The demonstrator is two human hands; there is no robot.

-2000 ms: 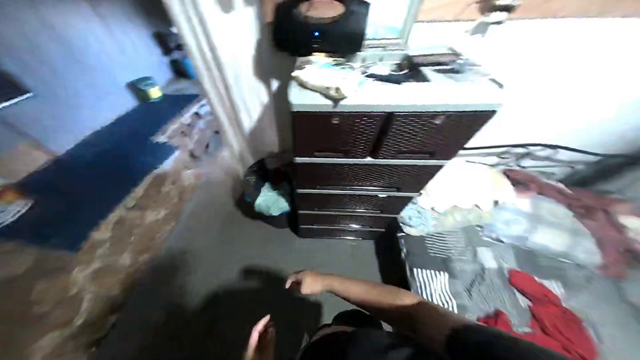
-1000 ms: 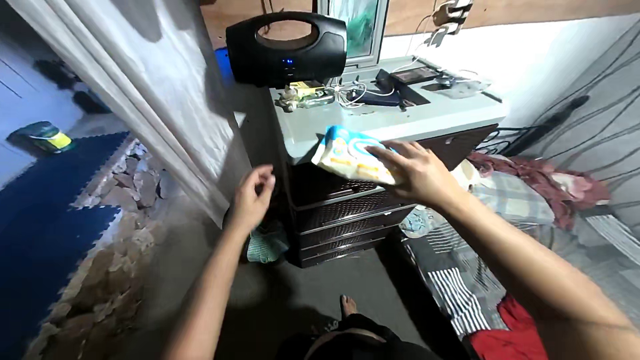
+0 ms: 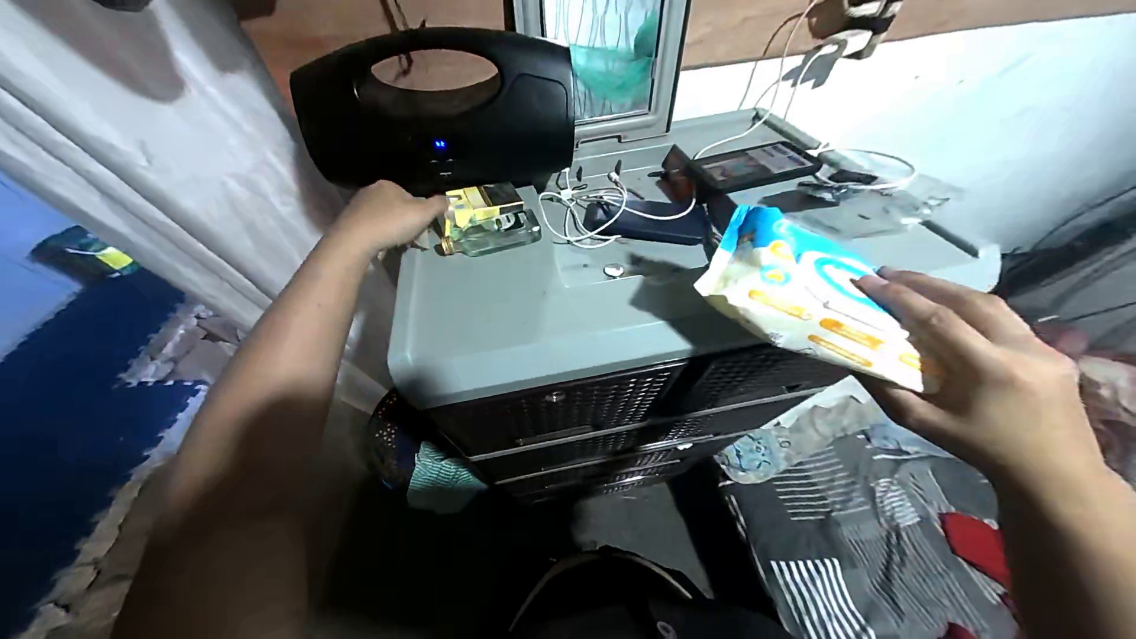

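My right hand (image 3: 985,364) holds a white, blue and orange soft plastic pack (image 3: 812,297) above the front right part of a grey drawer cabinet top (image 3: 497,328). At the cabinet's back left, my left hand (image 3: 390,217) reaches to a small yellow box (image 3: 479,206); the fingertips are at its left end, and whether they grip it cannot be told. A clear glass bottle (image 3: 493,235) lies on its side just in front of the box. Behind them stands a black portable speaker (image 3: 435,106) with a blue light.
A framed mirror (image 3: 617,71) stands at the back. White cables (image 3: 577,217), a dark case (image 3: 652,222) and a phone (image 3: 754,167) lie on the cabinet top. A white curtain (image 3: 177,160) hangs at left. Clothes, one red (image 3: 976,546), lie on the bedding at lower right.
My left hand has moved forward to the yellow box from in front of the cabinet. My right hand, empty two seconds ago, has the soft pack in it. The view is now closer to the cabinet top.
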